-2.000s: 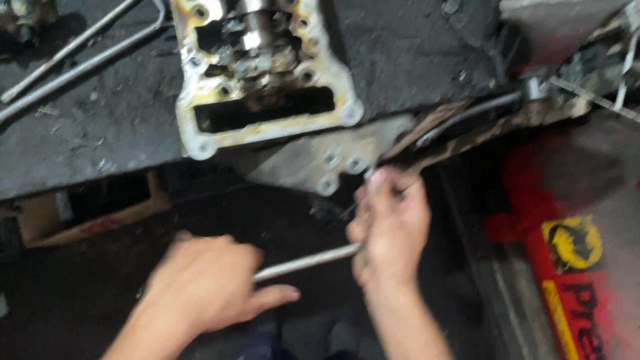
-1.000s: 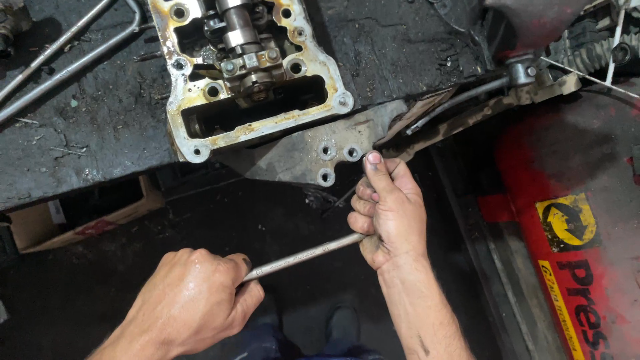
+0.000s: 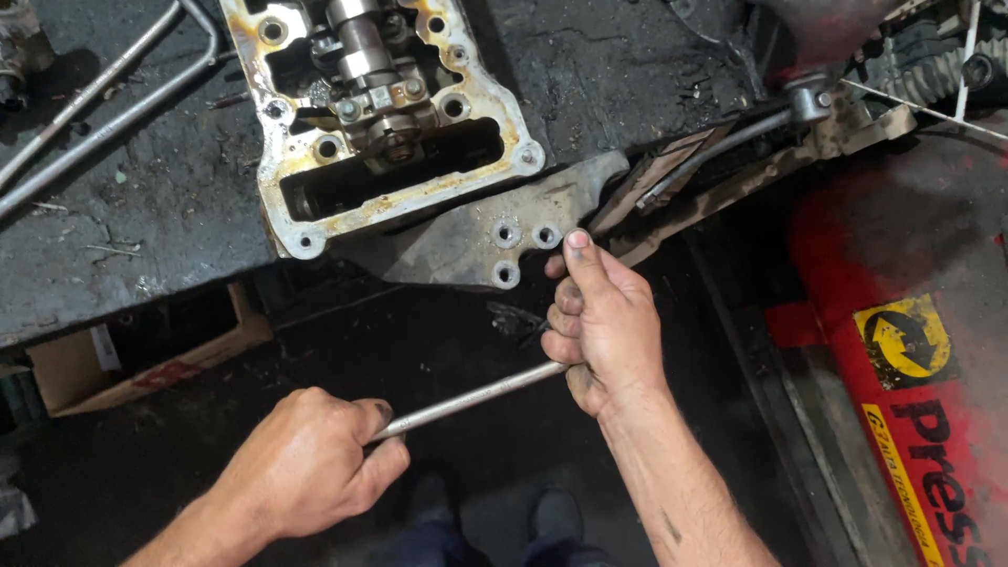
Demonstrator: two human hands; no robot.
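Note:
My left hand (image 3: pixel 315 457) grips the lower left end of a slim metal bar (image 3: pixel 472 399). Around the bar's other end my right hand (image 3: pixel 602 323) is closed, and its fingers hide that end. The right thumb tip is beside the holes of a flat metal bracket (image 3: pixel 480 228), which juts past the bench edge; whether it touches the bracket I cannot tell. Just above lies an engine cylinder head (image 3: pixel 402 201) with an oily, stained rim and a shaft with lobes (image 3: pixel 364 51) inside.
Two joined metal rods (image 3: pixel 118 118) lie on the dark workbench (image 3: pixel 157 228) at left. Under its edge is an open cardboard box (image 3: pixel 189 350). A rod with a metal joint (image 3: pixel 807 102) sticks out at upper right, above a red machine (image 3: pixel 835 260) bearing a yellow arrow sticker.
The view was blurred two seconds ago and is sharp now. Both hands hold the bar throughout, in nearly the same place beside the bracket.

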